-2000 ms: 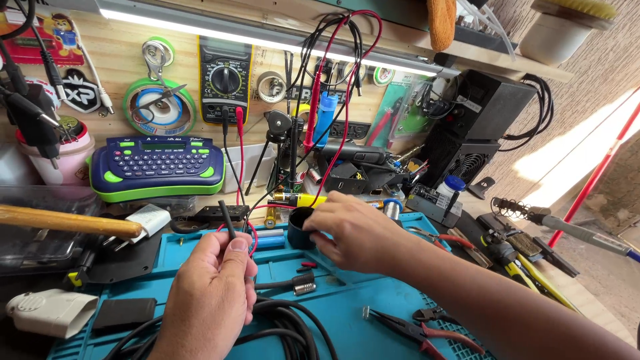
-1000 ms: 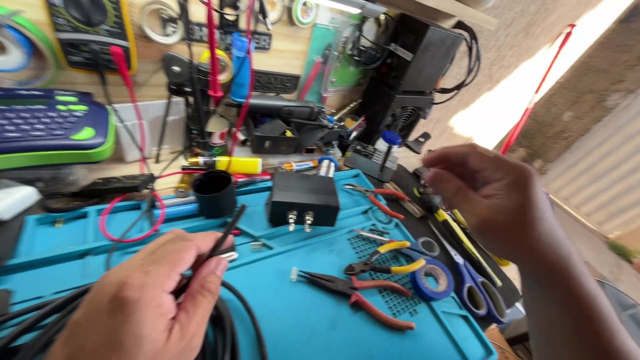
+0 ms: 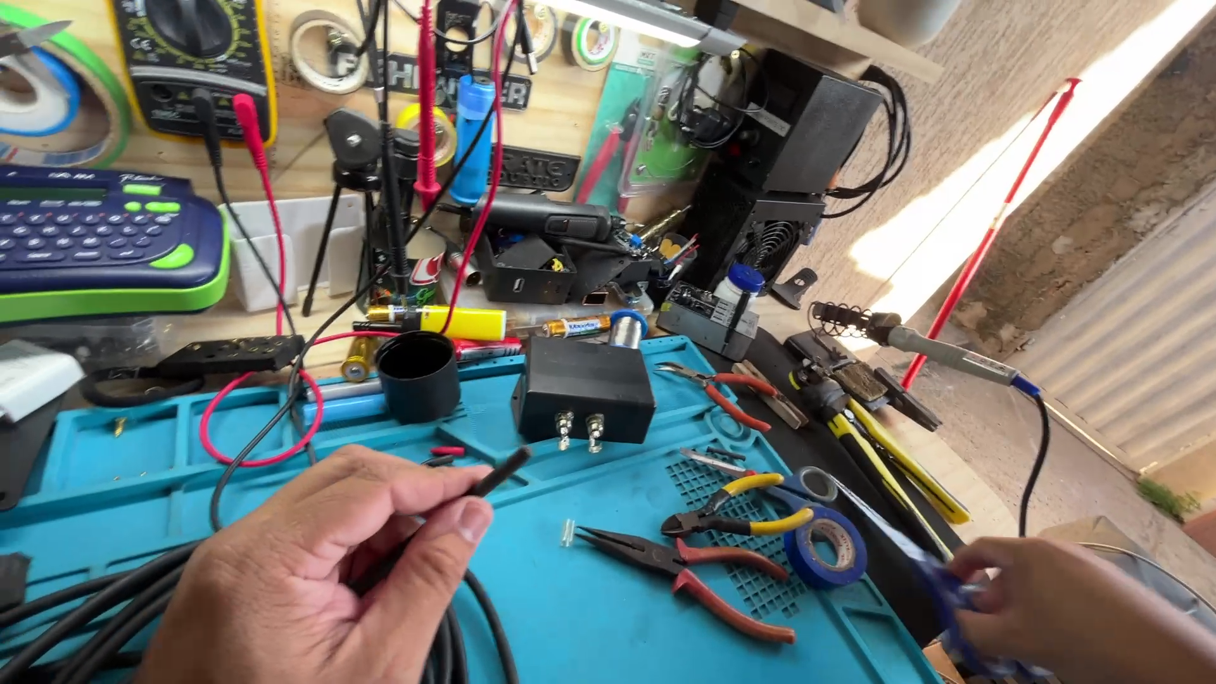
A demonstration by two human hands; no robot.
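Note:
My left hand (image 3: 332,560) pinches the end of a black cable (image 3: 502,472) between thumb and fingers; coils of the cable lie under and beside it. At the right edge, my right hand (image 3: 1054,598) grips blue-handled scissors (image 3: 936,584), blurred, their blades pointing up and left. Between the hands, long-nose pliers (image 3: 665,565) with red handles, yellow-handled diagonal cutters (image 3: 731,508) and a roll of blue tape (image 3: 826,548) lie on the teal work mat (image 3: 532,608). A black box with two metal terminals (image 3: 586,389) stands farther back, beside a black round cup (image 3: 418,375).
A soldering iron (image 3: 950,351) rests in a coiled holder at the right, near yellow-handled tools (image 3: 883,446). A label maker (image 3: 104,237) and a multimeter (image 3: 195,57) with hanging leads are at the left. Red-handled pliers (image 3: 727,389) lie behind the cutters.
My right hand has moved from the black cup to the right and now holds the scissors, which lay beside the tape one second ago. The view has shifted right.

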